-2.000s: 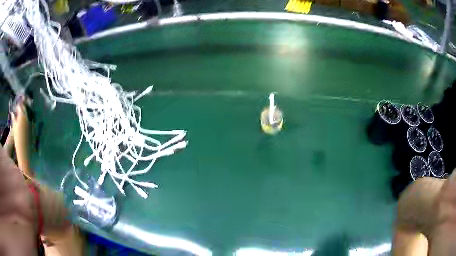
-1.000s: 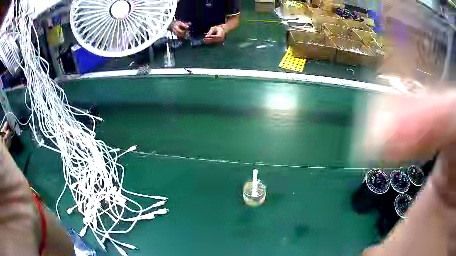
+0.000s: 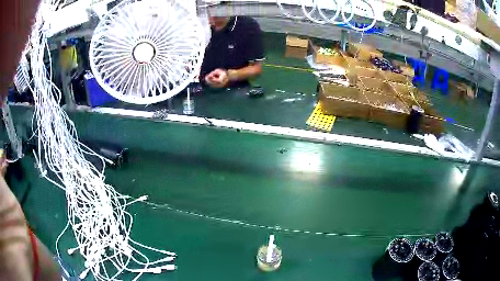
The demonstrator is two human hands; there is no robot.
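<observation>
Several black LED units with round patterned silver-grey tops (image 3: 401, 250) stand close together at the lower right; their tops are unlit. A small squat clear bottle (image 3: 270, 259) with a white upright stem stands near the bottom centre. A thick bundle of white USB cables (image 3: 82, 186) hangs down at the left, its loose plugs on the green worktop. My left forearm is at the lower left edge with a red string on it. A blurred brown-red shape fills the top left corner; I cannot tell whether it is my left hand. My right hand is out of the picture.
A black tube (image 3: 114, 156) lies behind the cables. A white fan (image 3: 143, 52) is at the upper left. Beyond the worktop's pale raised edge (image 3: 263, 127), a person in a dark shirt (image 3: 237, 52) works at a green bench with brown cartons (image 3: 351, 101) and a yellow perforated piece (image 3: 321, 118).
The view has tilted up, showing more of the far bench. My right hand and arm, blurred over the units a second ago, have left the picture. The brown-red blur has appeared at top left.
</observation>
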